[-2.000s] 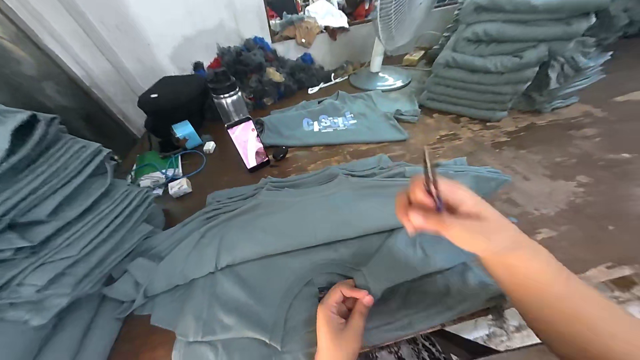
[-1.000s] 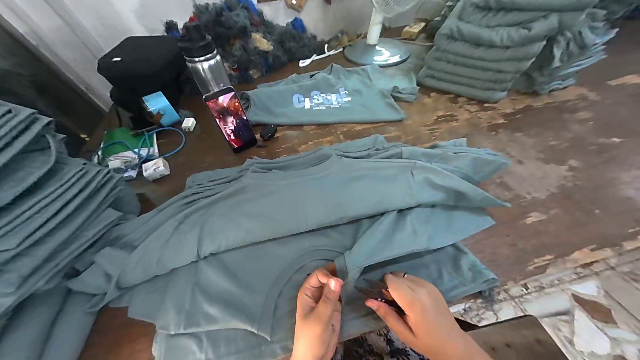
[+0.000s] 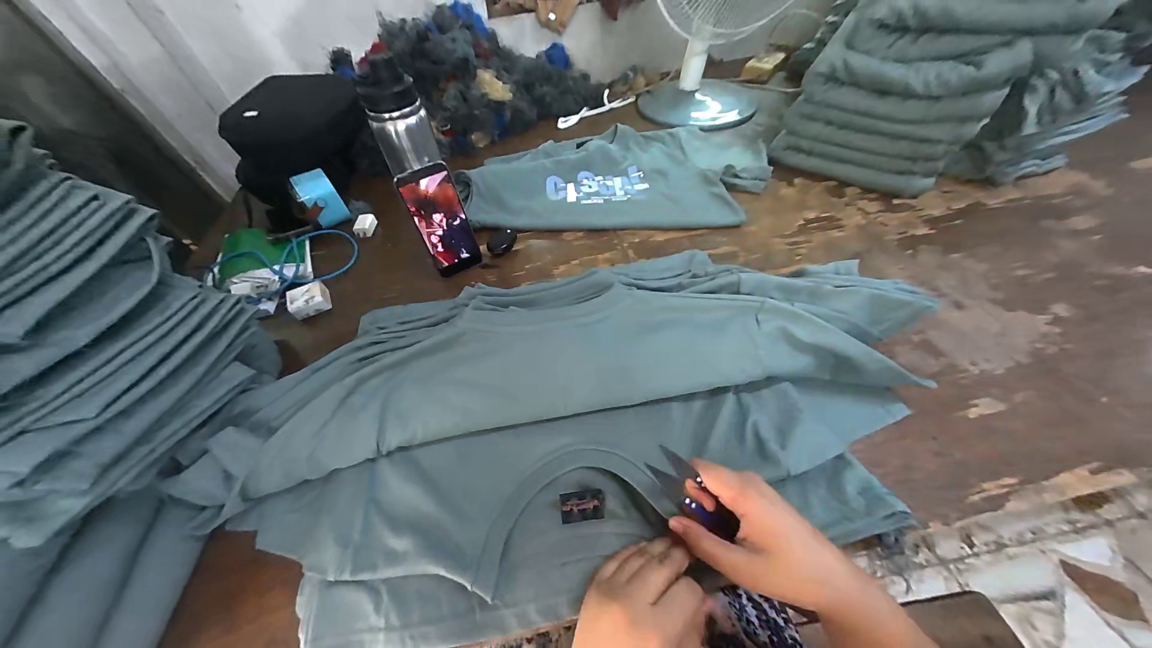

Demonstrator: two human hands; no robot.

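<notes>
Grey-green T-shirts lie in a layered pile on the wooden table. The front shirt's ribbed neckline faces me, with a dark neck label inside it. My right hand holds a pair of thread snips, blades apart and pointing up-left over the neckline's right side. Close beside it, my left hand rests with bent fingers on the shirt fabric at the table's near edge; its fingertips seem to pinch the cloth, partly hidden.
Tall stacks of grey-green garments stand at the left and back right. Behind the pile are a printed folded T-shirt, a phone leaning on a steel bottle, a black bag, a fan and thread scraps.
The neckline now lies wider, with its label in view. My right hand has lifted the snips off the fabric edge, blades showing. My left hand has moved right and lies flatter.
</notes>
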